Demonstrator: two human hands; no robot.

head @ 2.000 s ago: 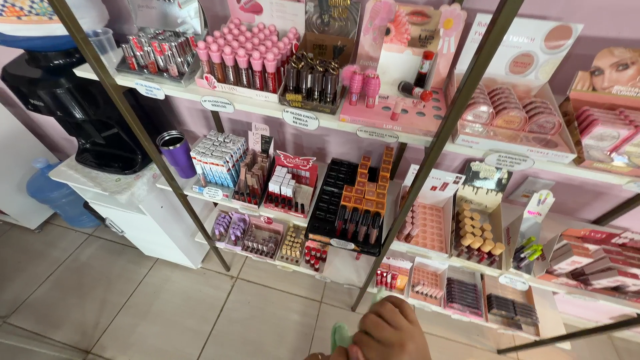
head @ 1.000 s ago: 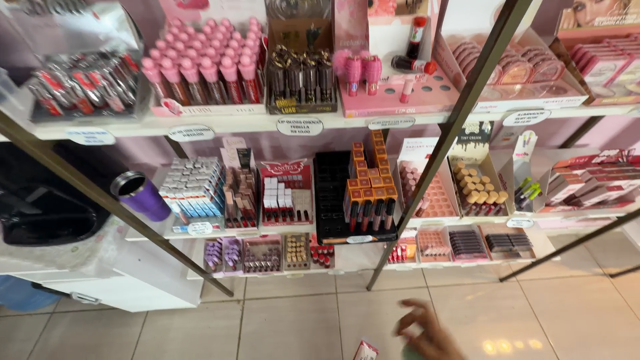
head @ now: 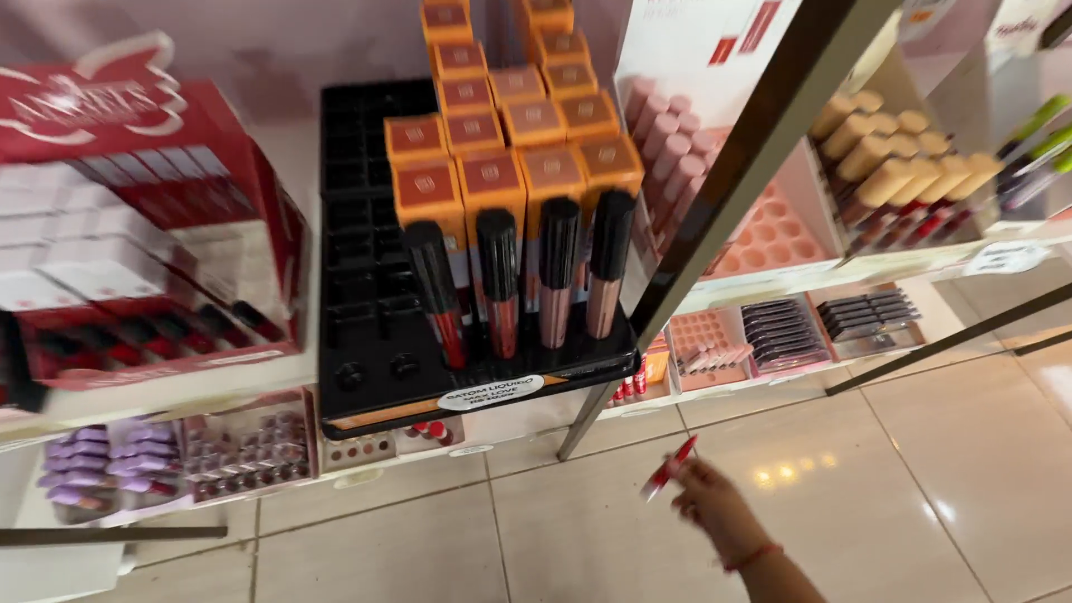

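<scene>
My right hand, with a red bracelet at the wrist, is at the lower right above the floor. Its fingertips pinch a small red and whitish tube, probably a lip product; blur hides the detail. My left hand is out of view. Up and to the left of my right hand stands a black display tray on the shelf. Four black-capped lip gloss tubes stand along its front, with orange boxes in rows behind them. The hand is apart from the tray and the shelves.
A red display box stands at the left. A dark metal shelf post slants beside the tray. Cream-capped tubes are at the right. Lower down are purple items and black slim packs, above a tiled floor.
The view is now much closer to the black tray. My right hand, with nothing visible in its fingers one second ago, now holds the red tube.
</scene>
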